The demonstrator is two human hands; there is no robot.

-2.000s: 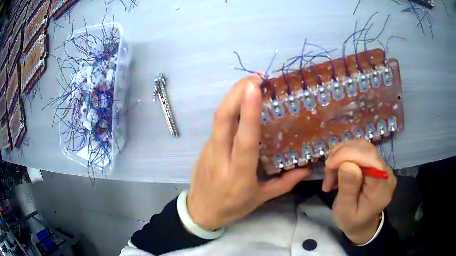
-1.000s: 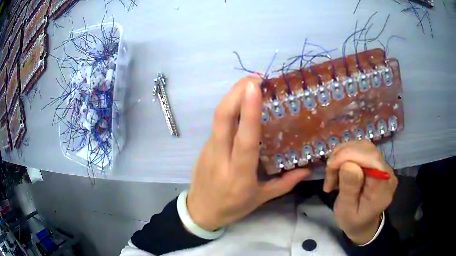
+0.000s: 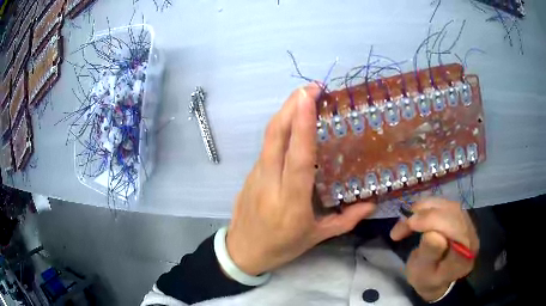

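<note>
A reddish-brown holding board (image 3: 401,140) lies tilted at the right, with silver-grey oval components in two rows and thin dark and blue wires sticking out past its long edges. My left hand (image 3: 278,185) holds the board by its left end, fingers over the end and thumb along the near edge. My right hand (image 3: 440,239) is just below the board's near edge, clear of it, and holds a hand tool (image 3: 461,248) with a red handle. The tool's dark front part shows at the fingertips; its thin tip cannot be made out.
A clear parts tub (image 3: 153,89) with white wired components stands at the left. A narrow silvery metal piece (image 3: 205,128) lies between tub and board. Waiting boards (image 3: 45,69) line the far left. Another board (image 3: 506,6) shows at the top right. The table's near edge curves below.
My right hand with the tool has moved down, away from the board's lower row, and the tool is tilted more. My left hand still holds the board. The whole view has shifted slightly.
</note>
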